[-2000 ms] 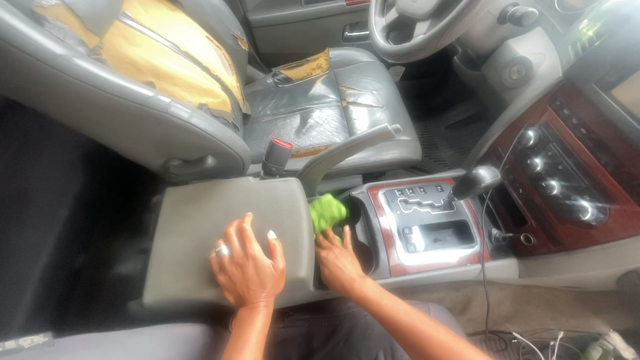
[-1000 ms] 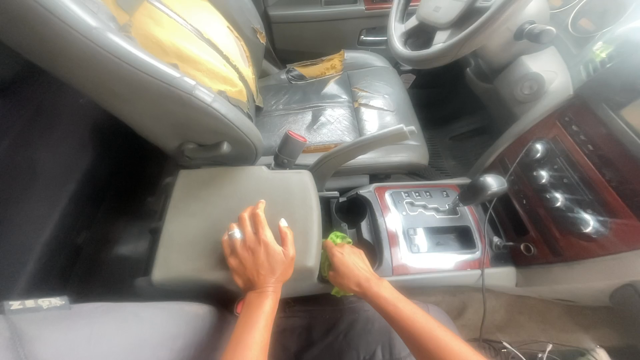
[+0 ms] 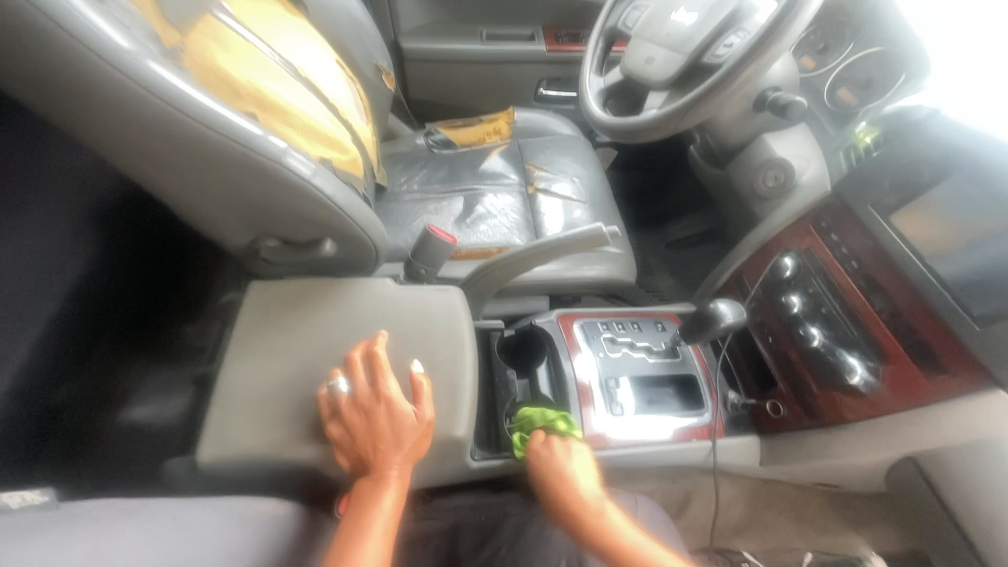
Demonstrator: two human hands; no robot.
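Observation:
My left hand (image 3: 376, 409), with a ring on one finger, rests spread on the grey armrest lid (image 3: 268, 339) of the center console and holds nothing. In my right hand (image 3: 561, 468) is a bunched green cloth (image 3: 543, 422), pressed at the near cup holder, whose opening it mostly covers. The far cup holder (image 3: 522, 349) shows as a dark round well beside it. To the right lies the gear selector panel (image 3: 642, 335) with its wood-look trim, and the gear lever (image 3: 713, 320) stands at its far right corner.
The handbrake lever (image 3: 543, 256) and a seat belt buckle (image 3: 431, 250) stand between the console and the torn driver's seat (image 3: 504, 189). A thin cable (image 3: 715, 457) hangs past the console's right side. The steering wheel (image 3: 685, 63) is at the top, the dashboard controls (image 3: 819, 331) at right.
The green cloth, mostly under my right hand one second ago, now shows above my fingers at the near cup holder. My left hand stays on the armrest lid.

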